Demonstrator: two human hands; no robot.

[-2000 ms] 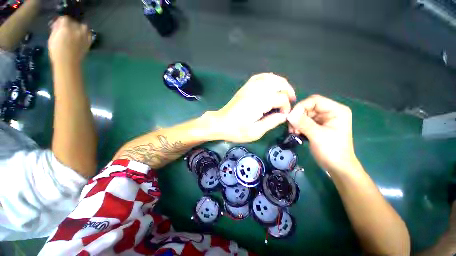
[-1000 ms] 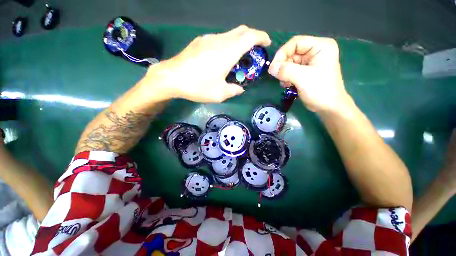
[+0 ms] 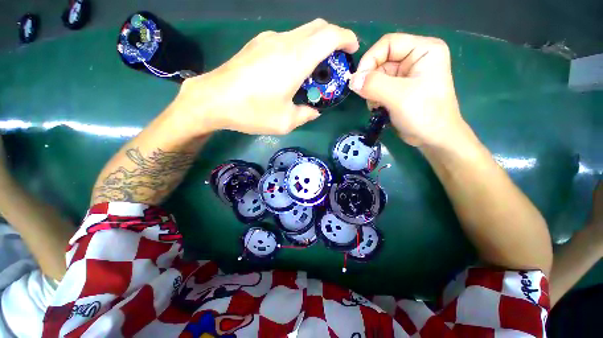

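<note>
My left hand (image 3: 264, 82) holds a black housing, with a blue circuit board (image 3: 328, 78) in its open end facing up. My right hand (image 3: 403, 82) pinches at the board's right edge; a tiny pale bit, perhaps a plug, shows at the fingertips. Whether it is seated in a socket I cannot tell. A dark, shiny cap (image 3: 377, 125) hangs edge-on below my right hand. A pile of wired end caps lies below on the green bench, most with pale faces (image 3: 308, 181), some dark-faced (image 3: 356, 199).
Another black housing (image 3: 173, 49) with a blue board and white lead lies at upper left. Two small dark round parts (image 3: 77, 13) lie at the far upper left. A pale bracket (image 3: 587, 71) is at the right edge. Another person's arm (image 3: 33, 204) shows at left, another (image 3: 576, 254) at right.
The left hand has taken hold of a housing since the earliest frame. Over the last second, the right fingertips have closed in on the board's edge. The view has shifted slightly.
</note>
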